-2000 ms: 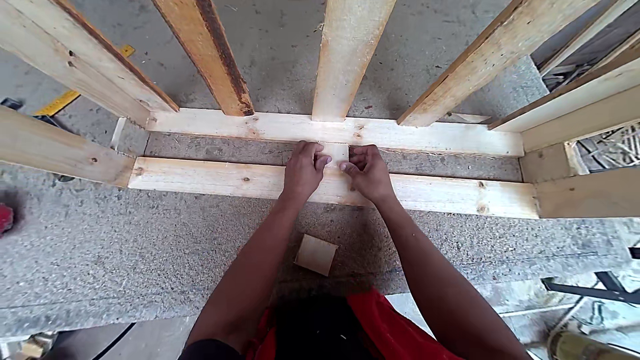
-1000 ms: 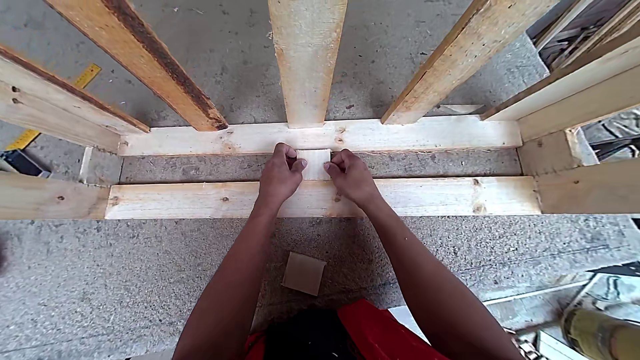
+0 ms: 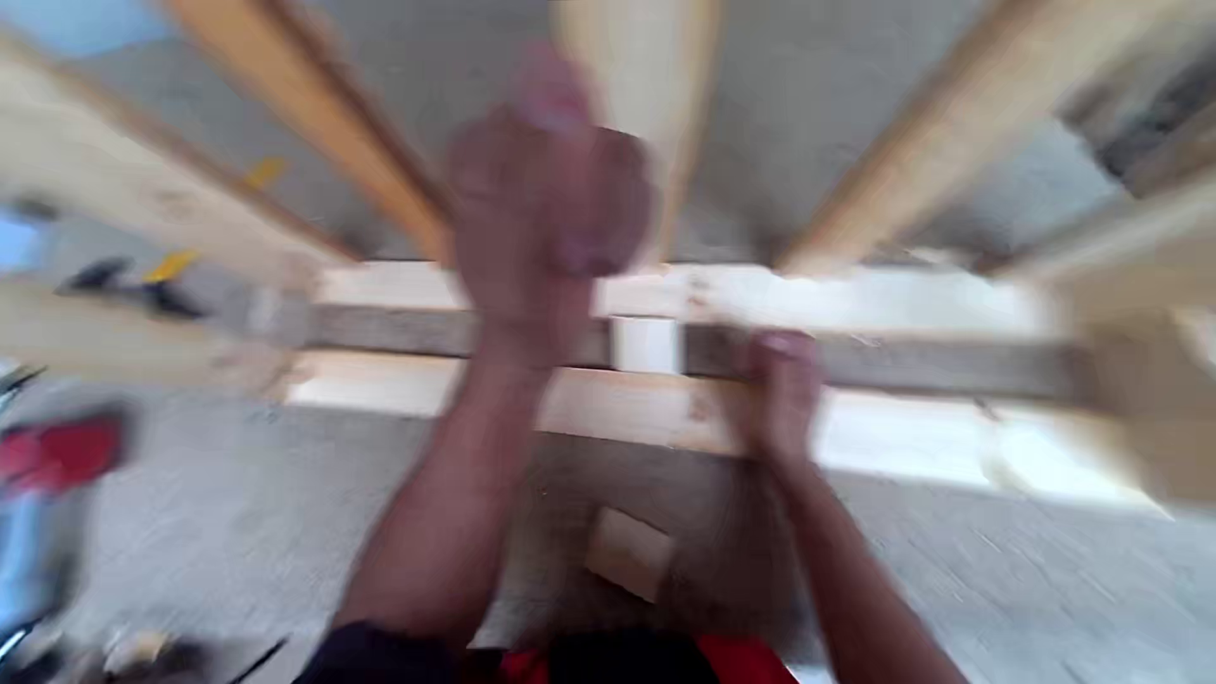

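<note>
A small pale wood block (image 3: 648,345) sits in the gap between two parallel pine boards, the far board (image 3: 883,296) and the near board (image 3: 617,404). My left hand (image 3: 551,190) is raised over the far board and the foot of the middle slat; it is blurred, its fingers look curled, and whether it holds anything is unclear. At the near board, right of the block, my right hand (image 3: 784,380) rests with its fingers partly hidden by blur. A second square wood piece (image 3: 630,554) lies on the rough surface close to my body.
Upright slats, among them the middle one (image 3: 655,85), rise from the far board. Boards close the frame at both sides. Beyond the frame at left are a yellow tool part (image 3: 171,266) and a red object (image 3: 66,451), both blurred.
Both hands have come off the small block, which now shows between the boards. My left hand has risen up and away; my right hand has shifted right along the near board.
</note>
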